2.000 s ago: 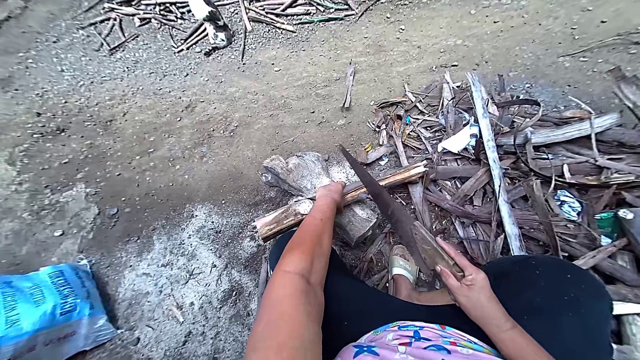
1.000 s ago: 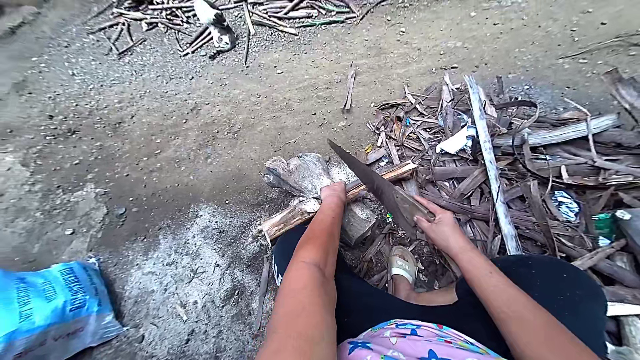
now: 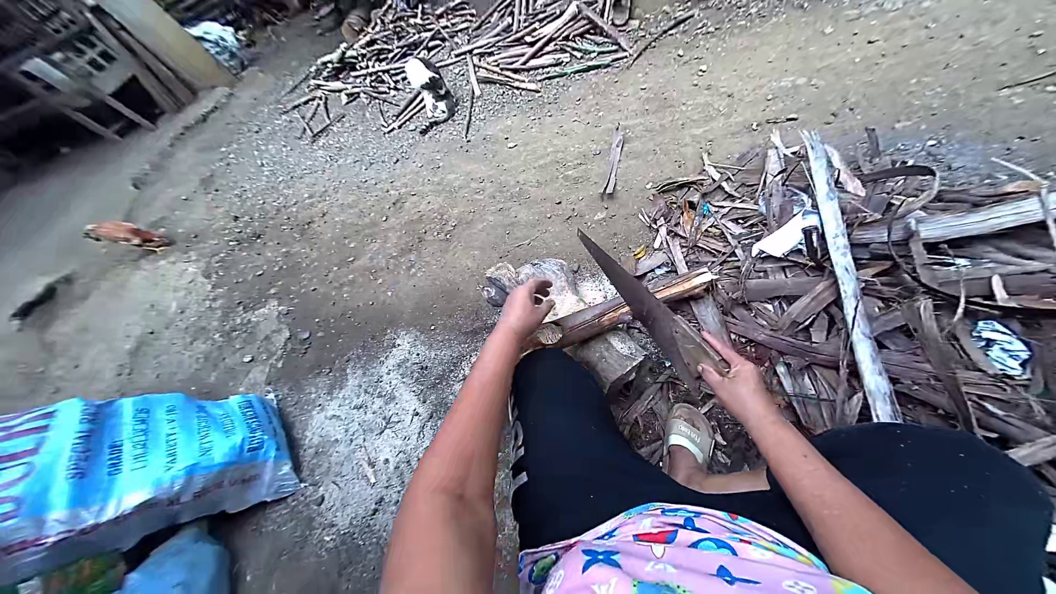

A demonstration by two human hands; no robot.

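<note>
My right hand (image 3: pixel 734 378) is closed on the wooden handle of a hand saw (image 3: pixel 639 301), whose dark blade points up and to the left. The blade lies over or just above a split piece of firewood (image 3: pixel 594 320); whether they touch, I cannot tell. My left hand (image 3: pixel 526 309) is raised with curled, parted fingers near the wood's left end, and nothing shows in it. Beneath the firewood are a pale chunk of wood (image 3: pixel 554 280) and a short log (image 3: pixel 612 356).
Scrap wood and bark (image 3: pixel 792 289) cover the ground at right, with a long pale stick (image 3: pixel 850 289). A blue printed sack (image 3: pixel 148 462) lies at lower left. Farther off are a black-and-white animal (image 3: pixel 431 89), a brown chicken (image 3: pixel 128 235) and a pile of sticks (image 3: pixel 528 41).
My left hand has let go of the firewood and lifted to its left end. The saw stays in my right hand. The view has swung toward the left.
</note>
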